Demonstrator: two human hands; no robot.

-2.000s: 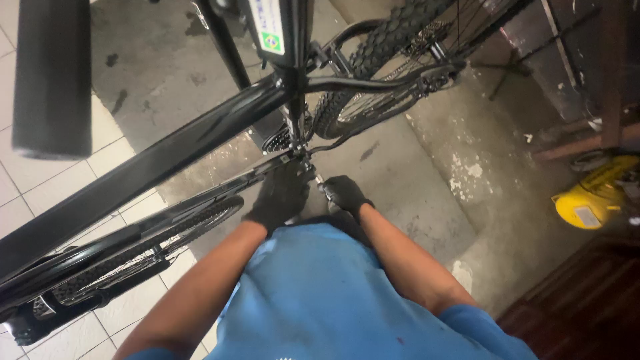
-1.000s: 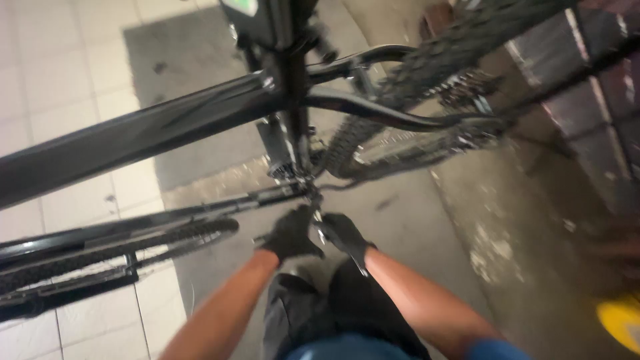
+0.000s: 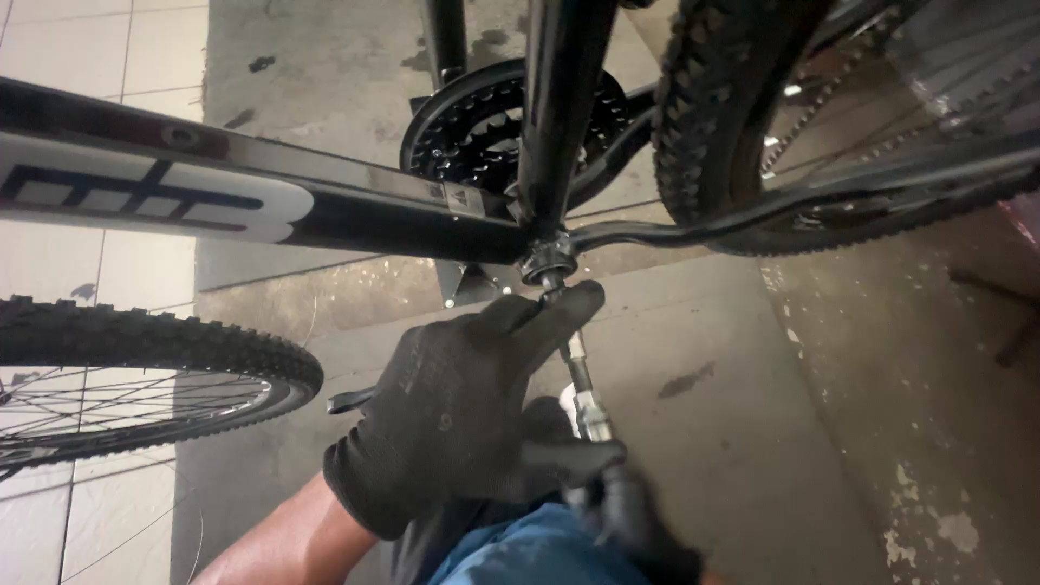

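Note:
My left hand (image 3: 455,398), in a black glove, is curled at the bottom bracket (image 3: 548,260) of a black bicycle frame. The end of a dark bar (image 3: 349,400) sticks out at its left; what joins it is hidden under the glove. A shiny metal tool with a stepped shaft (image 3: 583,386) slants down from near my left fingertips to my right hand (image 3: 621,496), also gloved and blurred, which is closed around its lower part. The spindle end (image 3: 552,280) shows just above my left fingers. Behind the frame tube are the chainrings (image 3: 487,130).
The knobby rear tire (image 3: 699,122) stands at upper right, beside a curved frame stay (image 3: 650,236). Another knobby wheel (image 3: 162,341) is at left. The down tube (image 3: 366,207) crosses from the left. Below lie grey flooring (image 3: 691,455) and pale tiles (image 3: 49,268).
The view has moved in much closer to the bottom bracket. Both hands remain near it, with the metal tool now plainly visible between them. The yellow object at the right has left the view.

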